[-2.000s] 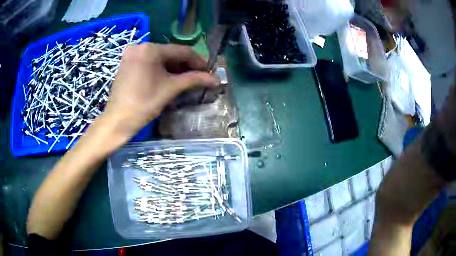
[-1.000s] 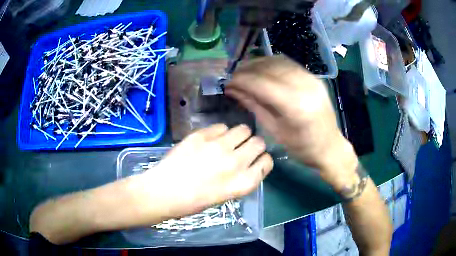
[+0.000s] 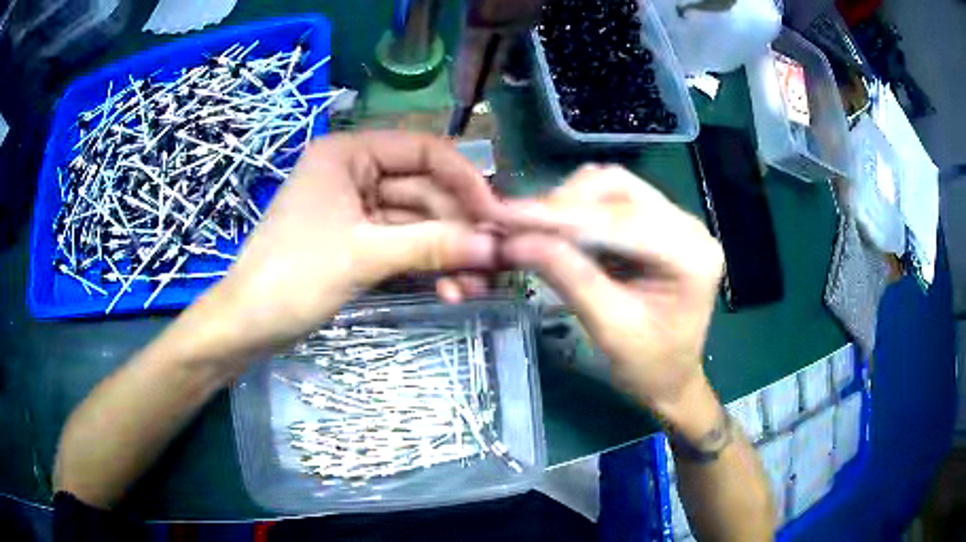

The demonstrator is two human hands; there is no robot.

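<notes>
My left hand [image 3: 350, 228] and my right hand [image 3: 625, 265] meet in front of the press, thumbs and fingers pinched together. Between the fingertips is a small, dark, blurred part, and a thin greyish piece that looks like a pin shows along my right fingers. The clear front tub [image 3: 535, 423] below holds pale pins [image 3: 381, 402]. The blue tray [image 3: 42, 233] at left holds a loose heap of pins with dark sections [image 3: 170, 175]. The fixture block [image 3: 479, 157] shows partly under the press arm [image 3: 482, 64]; my hands hide most of the base plate.
A clear tub [image 3: 689, 116] of small black parts [image 3: 604, 69] stands right of the press. A dark smartphone [image 3: 739, 222] lies beside it. Farther right are another clear tub [image 3: 789, 138], papers [image 3: 906, 175] and a grey textured pad [image 3: 851, 281]. A blue crate [image 3: 863, 455] with pale-lidded tubs is at lower right.
My right hand came in from the right edge to the press, then moved back toward me. My left hand rose from over the front tub, and their fingertips now meet.
</notes>
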